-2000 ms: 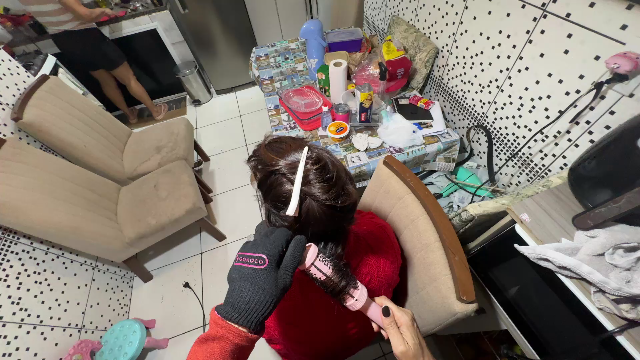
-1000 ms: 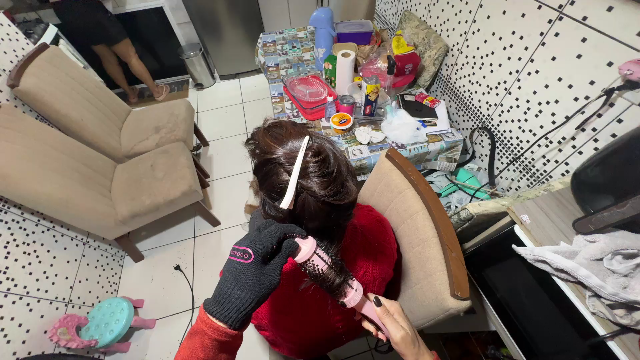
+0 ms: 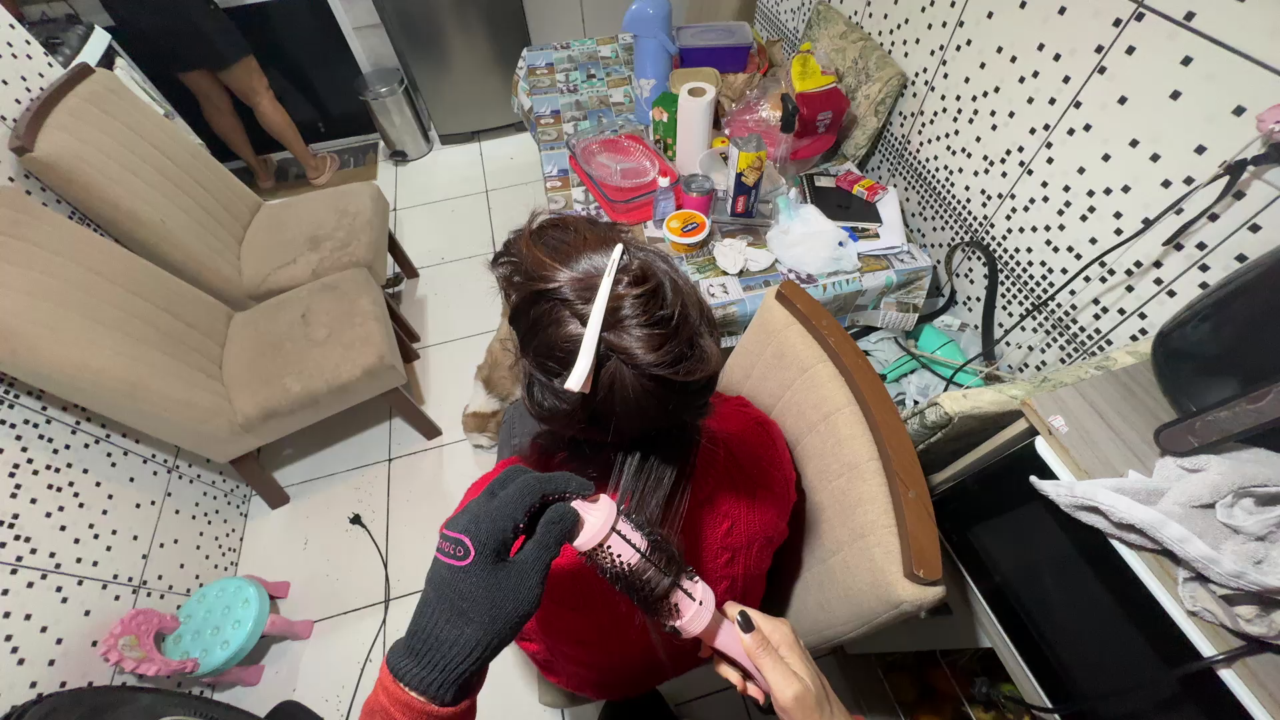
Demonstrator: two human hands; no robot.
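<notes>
A seated person in a red knitted sweater (image 3: 745,480) has dark brown hair (image 3: 650,330) pinned up with a white sectioning clip (image 3: 597,320). Behind the back, a pink round hot-air brush (image 3: 640,560) slants down to the right, a lower section of hair wrapped on its black bristles. My left hand (image 3: 480,570), in a black knit glove, has its fingers and thumb at the brush's tip end. My right hand (image 3: 775,660), bare with dark nail polish, holds the pink handle. Strands run from the nape down to the barrel.
A table with a patterned cloth (image 3: 580,90) holds containers and a paper towel roll (image 3: 695,125). Beige chairs (image 3: 310,350) stand left; the occupied chair's wooden backrest edge (image 3: 870,430) is close right. A cord with a plug (image 3: 357,522) and small stool (image 3: 215,625) are on the floor. Another person's legs (image 3: 250,100) show upper left.
The brush and both hands have moved lower, away from the head. Strands now stretch visibly between the nape and the barrel.
</notes>
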